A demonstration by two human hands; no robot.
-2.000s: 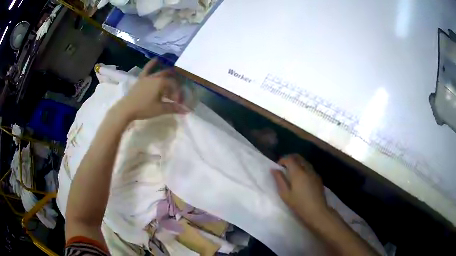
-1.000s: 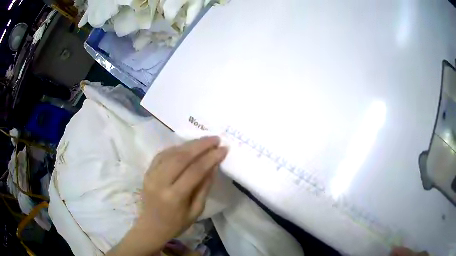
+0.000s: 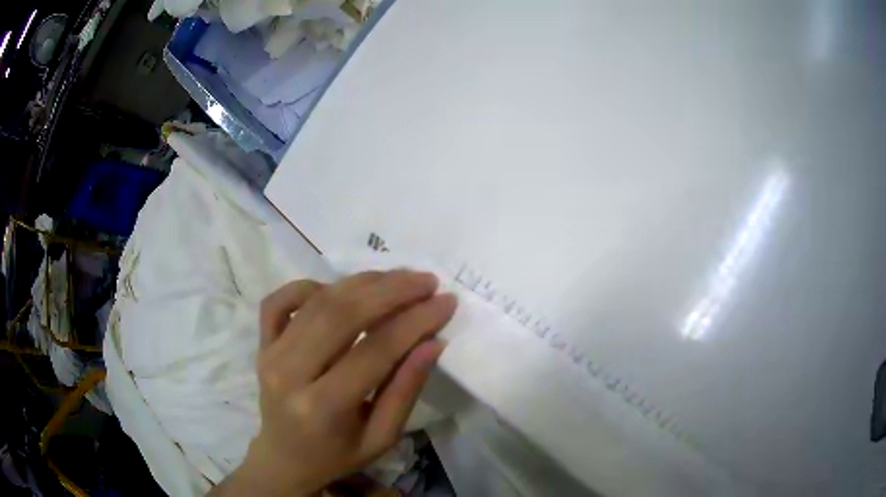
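Observation:
A white fabric panel (image 3: 505,364) lies along the front edge of the white table, over part of the printed ruler, and hangs down over the edge. My left hand (image 3: 350,369) is palm down on its left part, with the fingertips close together and holding the cloth at the table edge. The cloth under the fingers is hidden. My right hand is not in view. A large heap of white cloth (image 3: 185,320) lies left of and below my left hand.
The glossy white table (image 3: 583,146) bears printed ruler marks. A blue-edged bin (image 3: 228,112) with white pieces stands beyond the table's left edge. A blue object (image 3: 112,199) and yellow frame parts (image 3: 68,417) are at the far left. A dark edge shows at far right.
My left hand has come from above the lap to the table edge with the cloth, which now lies on the table. My right hand has gone out of the picture.

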